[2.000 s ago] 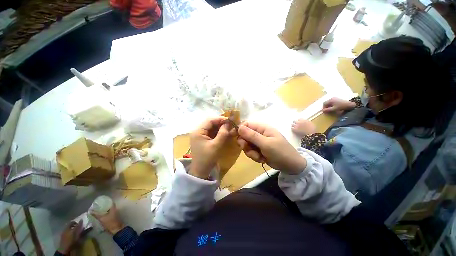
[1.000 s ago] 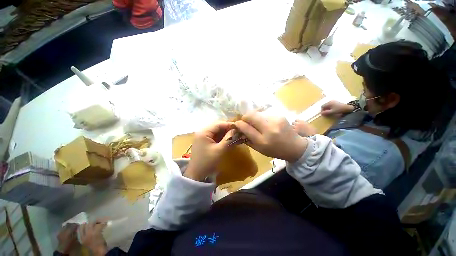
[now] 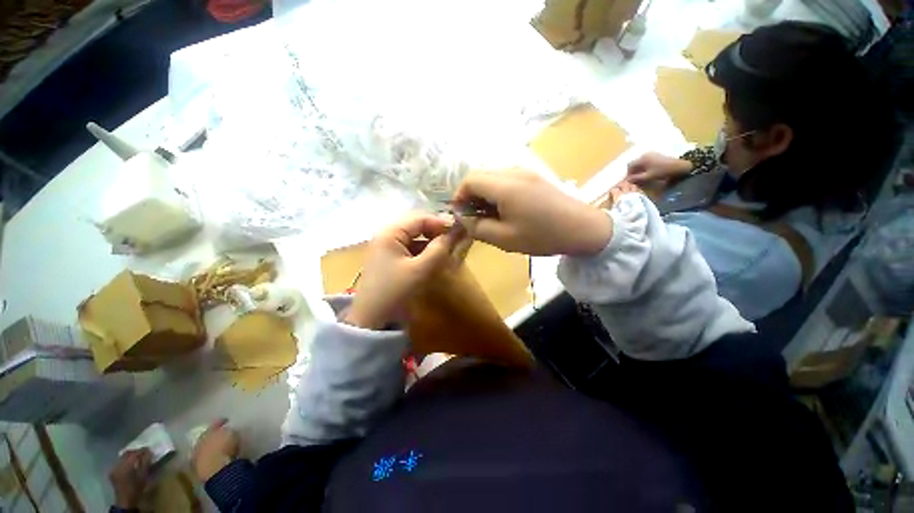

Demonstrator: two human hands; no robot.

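Note:
My left hand holds up a brown card, which hangs bent from its fingertips towards my dark apron. My right hand is beside it, its thumb and finger closed on a small dark pointed tool, perhaps tweezers. The tool's tip meets the left fingertips at the card's upper end. Something tiny and pale shows there, too small to tell. Another brown card lies flat on the table behind my hands.
Clear plastic bags lie beyond my hands. A small brown carton and a tan cord bundle are at left. A masked person sits at right. Another person's hands are lower left. A tall carton stands at the back.
The view has tilted down and shifted. The card in my left hand is now raised and hangs bent. My hands have moved slightly apart, and the dark tool shows in my right hand.

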